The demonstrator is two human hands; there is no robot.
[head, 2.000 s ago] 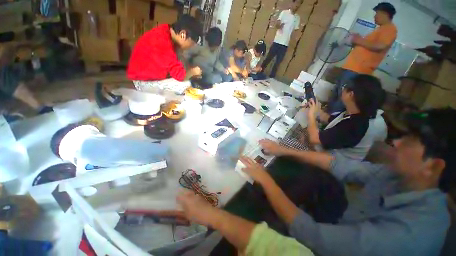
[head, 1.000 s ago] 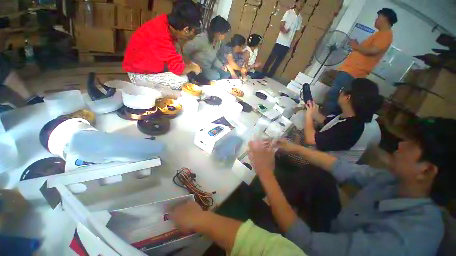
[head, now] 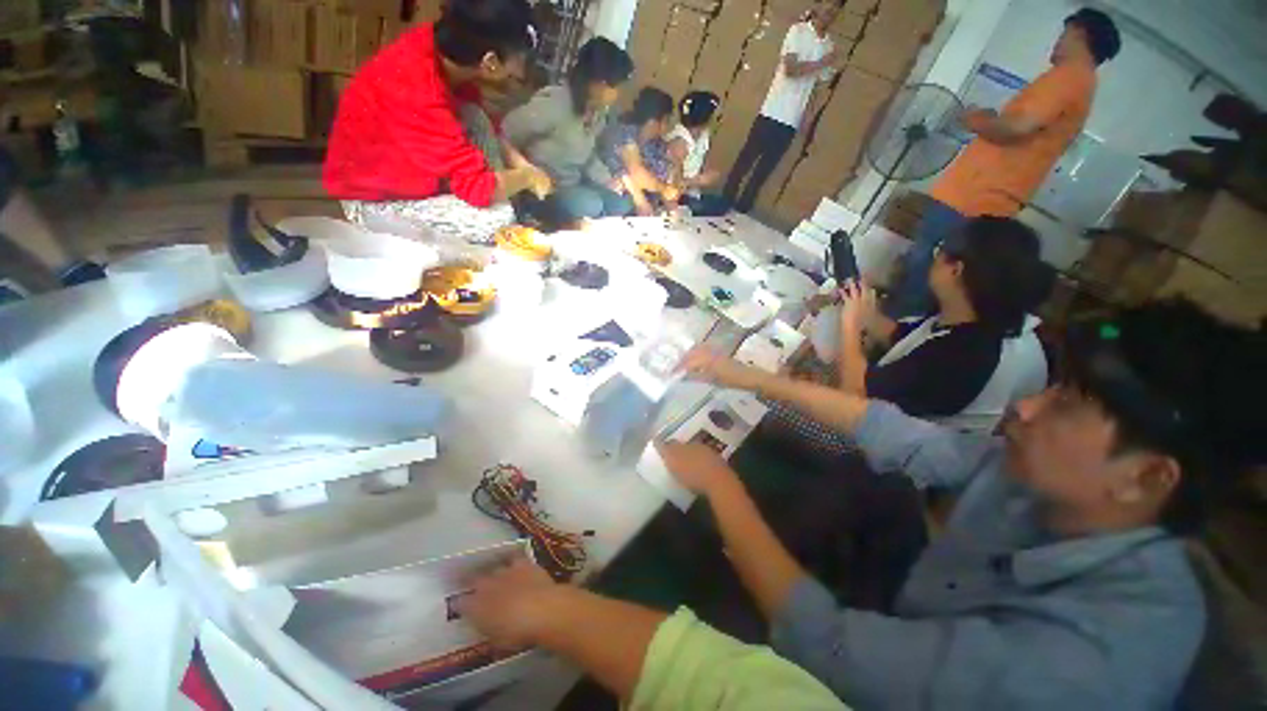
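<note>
The long white retail box lies open at the lower left. A white panel with a red and dark stripe shows along it. My right hand, bare, with a yellow-green sleeve, comes in from the lower right and lies over the box's right end. Its fingers are blurred, and whether they grip the panel is unclear. A long white flap or lid stands raised along the box's far side. I cannot make out my left hand; the lower left is blurred.
A wiring harness lies beyond my right hand. A pale blue wrapped roll, tape rolls, dark reels and a printed white box are on the table. A person in grey-blue reaches over from the right.
My right hand has moved slightly left and down and now lies over the box's striped panel, which shows more than at first. The neighbour's hands have shifted around a white box.
</note>
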